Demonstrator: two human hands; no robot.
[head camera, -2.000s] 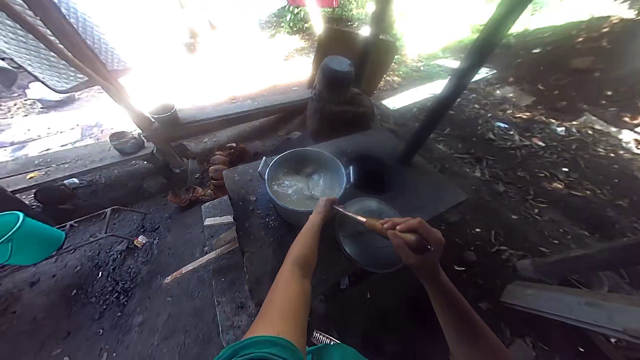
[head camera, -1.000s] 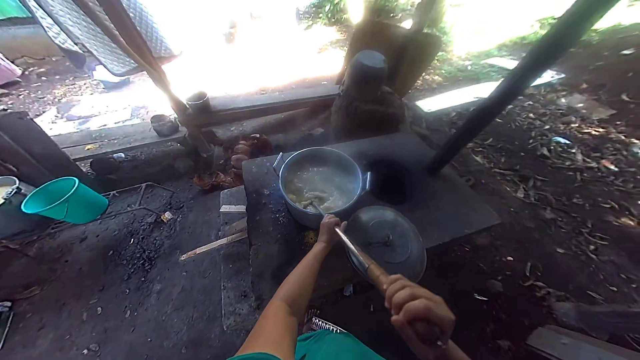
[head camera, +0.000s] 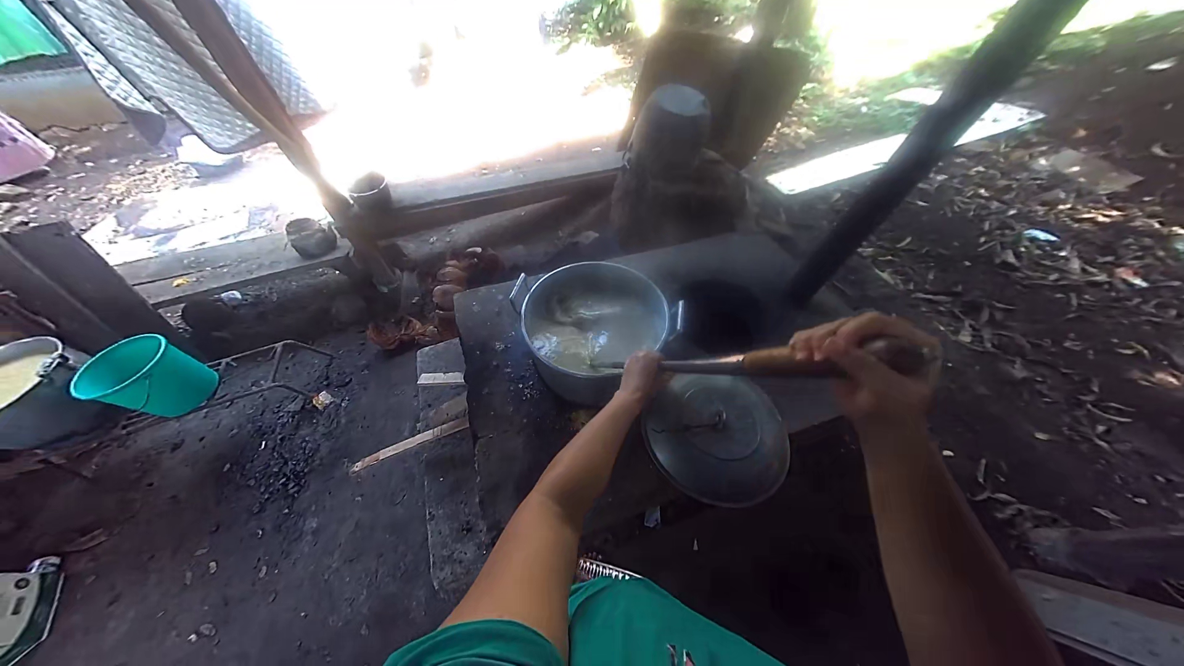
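A metal pot (head camera: 592, 370) with two side handles stands on the dark stove top, holding cloudy liquid with pieces in it. My right hand (head camera: 869, 356) is closed around the wooden handle of a long metal utensil (head camera: 712, 366), whose far end dips into the pot; its tip is hidden in the liquid. My left hand (head camera: 642, 375) is at the pot's near right rim, closed on the metal shaft close to the liquid. A round metal lid (head camera: 717, 439) with a small knob lies just right of the pot, below the shaft.
Right of the pot is a dark stove hole (head camera: 726, 314). A kettle-like vessel (head camera: 671, 139) stands behind, near a slanting post (head camera: 925, 148). At left are a green bucket (head camera: 153, 379), a large pot (head camera: 46, 407) and a metal rack (head camera: 268, 370). Coconut husks (head camera: 444, 305) lie behind the stove's left edge.
My right hand has risen and moved outward, so the utensil now lies nearly level instead of slanting down toward me. My left hand remains by the pot's rim.
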